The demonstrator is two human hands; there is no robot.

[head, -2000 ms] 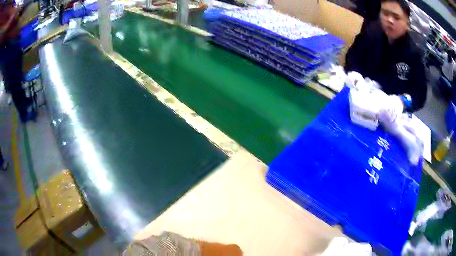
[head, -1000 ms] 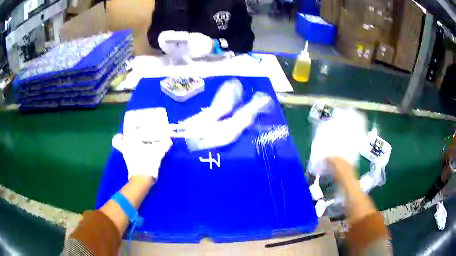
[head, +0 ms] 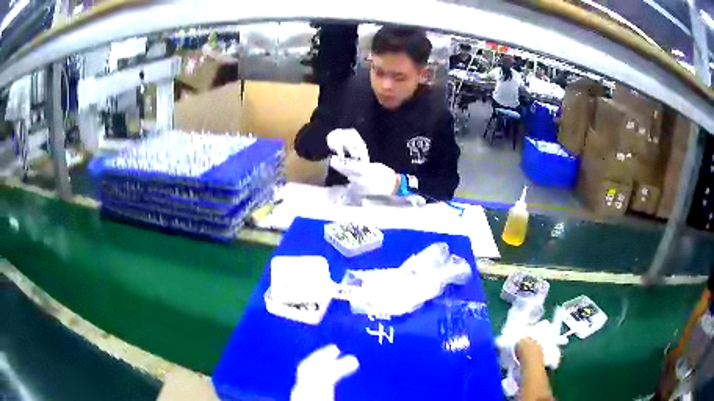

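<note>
A white socket housing [head: 300,288] with a raised white cover lies on the left of the blue sheet stack [head: 423,348]. Its cord in a clear plastic bag [head: 411,280] stretches to the right. Another open housing [head: 353,237] with parts inside sits at the stack's far edge. My left hand [head: 323,371], in a white glove, is over the near part of the stack, fingers apart, holding nothing. My right hand [head: 534,350] is at the bagged cords right of the stack; its grip is blurred. Two open housings, one near [head: 525,288] and one further right [head: 583,316], lie on the green belt.
Across the belt a person [head: 384,125] in dark clothes and white gloves works over a white sheet [head: 301,207]. Layered blue trays [head: 192,184] stand at left. A bottle of yellow liquid [head: 515,222] stands at right. A metal rail [head: 352,17] crosses the top.
The view has swung round and tilted up. My left hand has let go of the housing and moved nearer me. My right hand is still over the bagged cords at right.
</note>
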